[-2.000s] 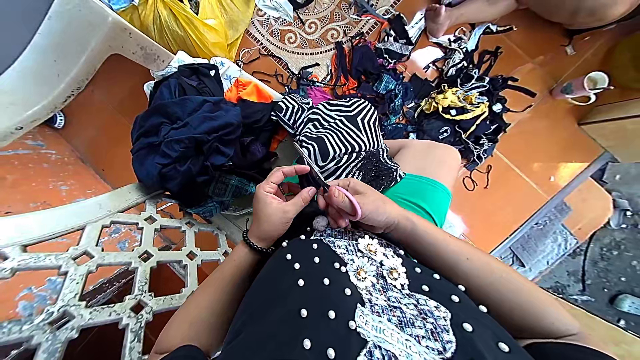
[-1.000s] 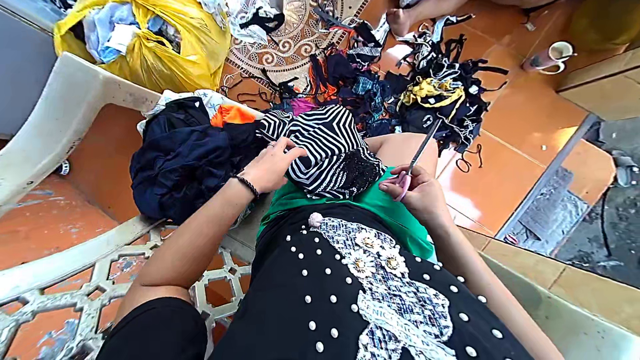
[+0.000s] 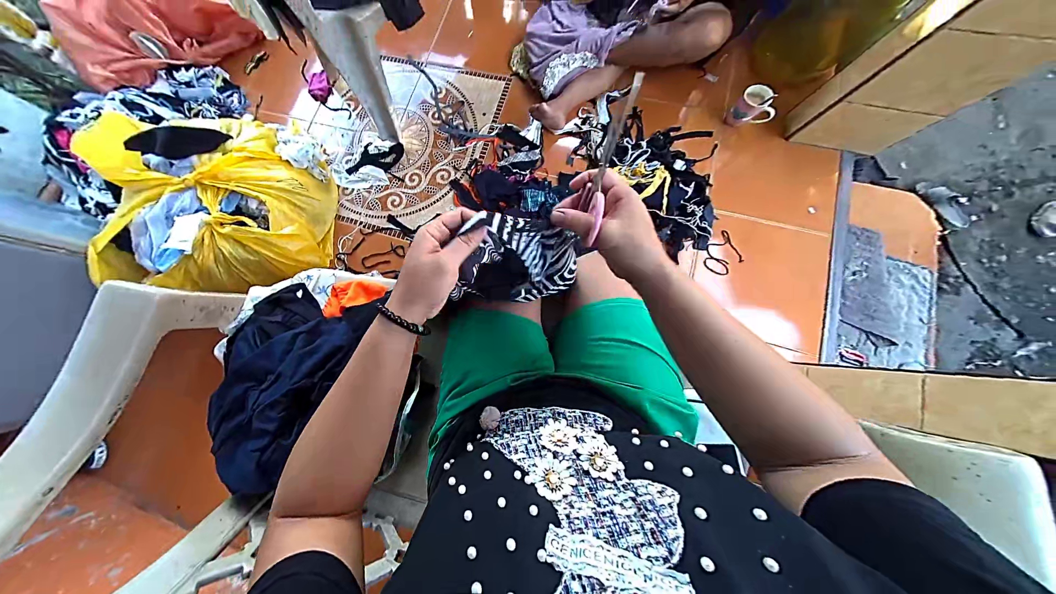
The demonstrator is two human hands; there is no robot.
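A black-and-white zebra-striped cloth (image 3: 528, 256) is held up above my knees. My left hand (image 3: 436, 262) pinches its left edge between thumb and fingers. My right hand (image 3: 615, 223) holds a pair of scissors (image 3: 617, 124) with pink handles, blades pointing up and away, and its thumb and fingertips meet at the cloth's upper right edge. Whether the blades are apart is unclear. Dark blue clothing (image 3: 280, 388) lies in a heap left of my legs.
A yellow plastic bag of cloth (image 3: 289, 239) stands at the left. Black fabric scraps (image 3: 681, 198) lie on the tiled floor ahead, near another person's foot (image 3: 548, 115). A mug (image 3: 751, 106) stands farther right. White plastic chair arms (image 3: 91, 355) flank me.
The striped cloth has gone from my lap to being held up between both hands. My right hand, with the scissors, has moved forward. The view has shifted to show more of the floor ahead.
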